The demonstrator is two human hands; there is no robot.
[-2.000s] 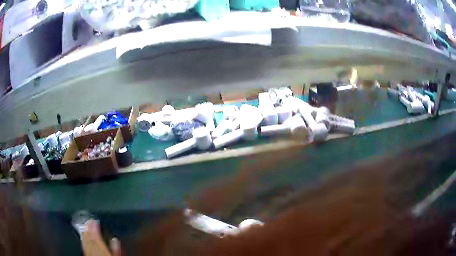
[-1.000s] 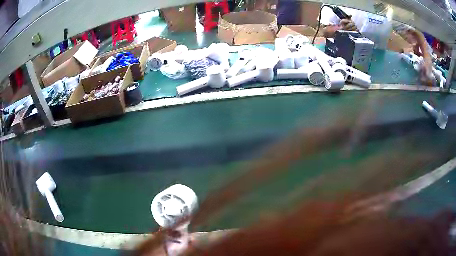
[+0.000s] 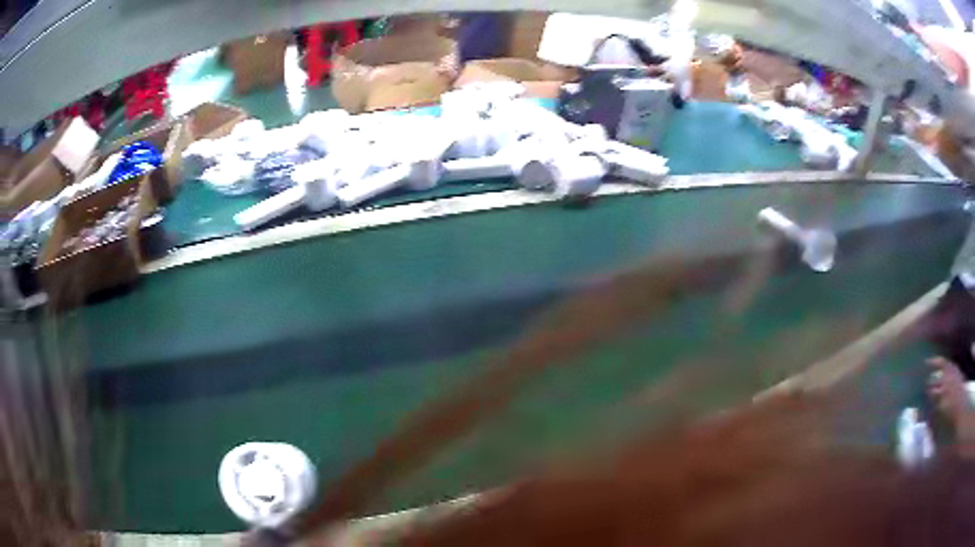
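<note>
A white fan body (image 3: pixel 267 483) is at the lower left, its round spoked grille facing me, near the belt's near rail. Its handle end is blurred and cut off by the bottom edge, so I cannot tell what holds it. Neither of my hands shows clearly; reddish-brown strands blur the lower view. Another single white unit (image 3: pixel 818 248) lies on the dark green conveyor belt (image 3: pixel 353 283) at the right, its handle pointing up and left.
Across the belt are a white pile of fan bodies (image 3: pixel 428 160), a small-parts box (image 3: pixel 98 240) and a dark box (image 3: pixel 620 107). Pale rails edge the belt. At the right edge, another person's hand (image 3: pixel 946 387) is near a white object (image 3: pixel 914 436). A pale shelf crosses the top.
The view has tilted down from the shelf and then turned right. The grille-facing fan now sits further left and lower. The right-hand belt unit is nearer, and the far-left unit is gone from view.
</note>
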